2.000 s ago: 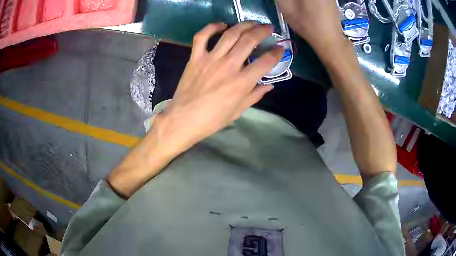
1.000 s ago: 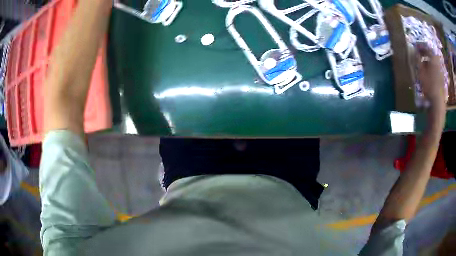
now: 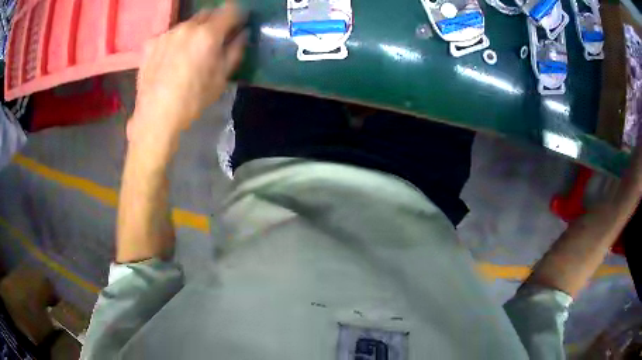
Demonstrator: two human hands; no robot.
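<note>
My left hand (image 3: 190,67) is blurred over the bench's left part, beside the pink tray (image 3: 105,35); its fingers point up and right, and whether it holds anything cannot be told. My right forearm (image 3: 588,235) runs to the right edge, and the right hand is cut off there. A white loop-frame housing with a blue band (image 3: 320,29) lies on the dark green bench (image 3: 380,81), right of my left hand, untouched. Another housing (image 3: 457,27) with a round white part on it lies further right.
Several more housings (image 3: 551,63) lie at the right. A pale washer (image 3: 490,57) is near the bench's front edge. A brown cardboard box (image 3: 612,88) with small pale parts stands at the right edge. Red supports (image 3: 574,197) show below the bench.
My left hand has come back from over the tray to the bench beside it. My right hand has left the view at the right. The view has shifted, and a housing now lies centrally.
</note>
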